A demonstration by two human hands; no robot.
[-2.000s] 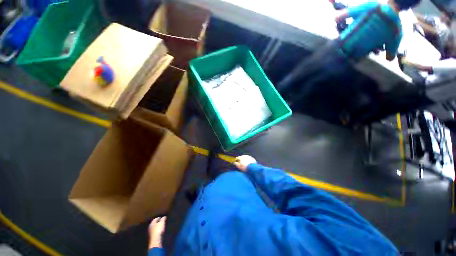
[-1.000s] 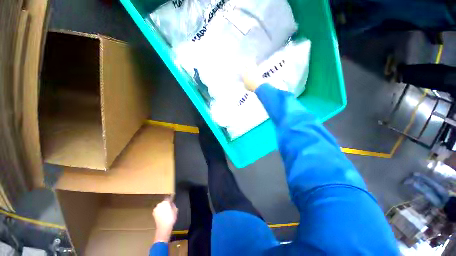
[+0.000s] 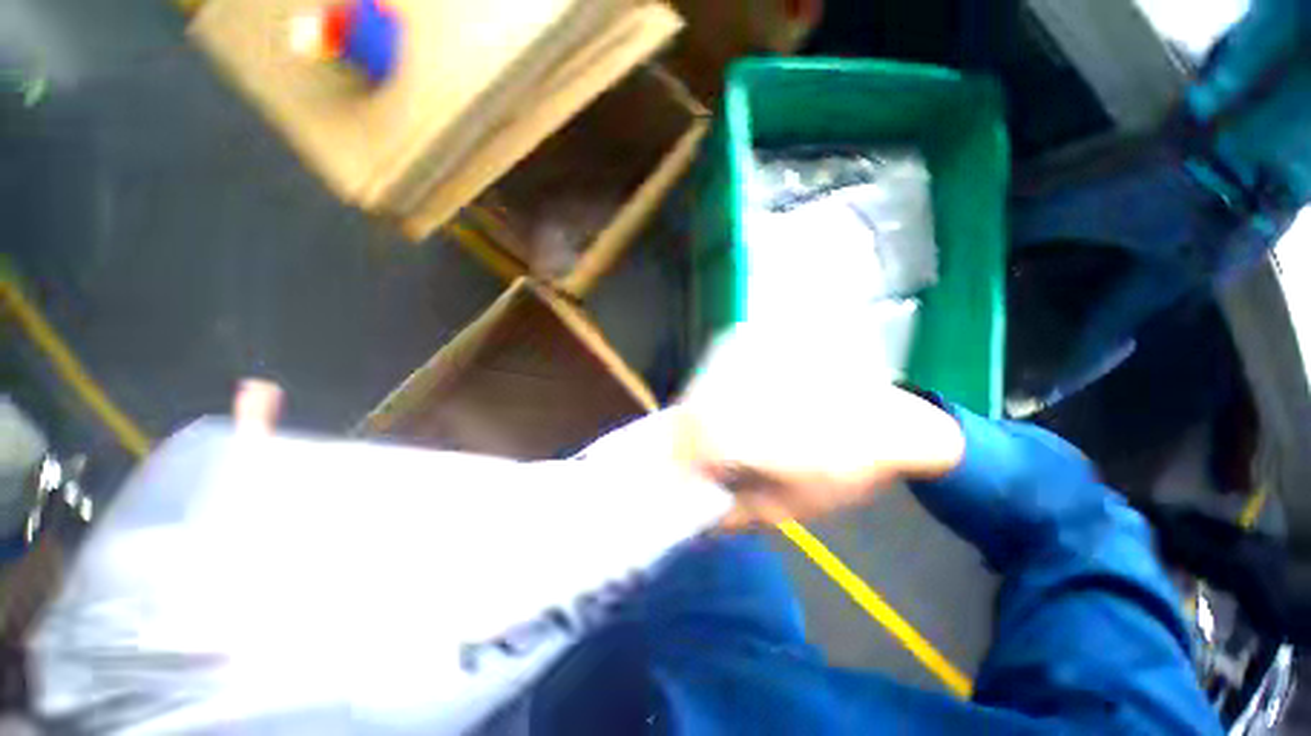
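Observation:
A white polybagged handbag (image 3: pixel 331 575) with black print fills the lower left and is blurred. My right hand (image 3: pixel 820 446) is closed on its right end, in front of the green tote. Of my left hand (image 3: pixel 259 404) only a fingertip or thumb shows at the bag's upper left edge; the rest is hidden behind the bag, which it holds. The green tote (image 3: pixel 971 245) holds more white bagged handbags (image 3: pixel 820 237). An open brown carton (image 3: pixel 503 381) lies behind the held bag and is partly covered by it.
A stack of flat cardboard (image 3: pixel 431 101) at the upper left bears a blue and red tape dispenser (image 3: pixel 371 39). Another open carton (image 3: pixel 633 201) stands beside it. A person's teal sleeve (image 3: pixel 1251 86) shows at the upper right, near a white table.
My right hand has come out of the tote with a bagged handbag. My left hand has left the carton edge and is now at the bag's other end. The view has shifted.

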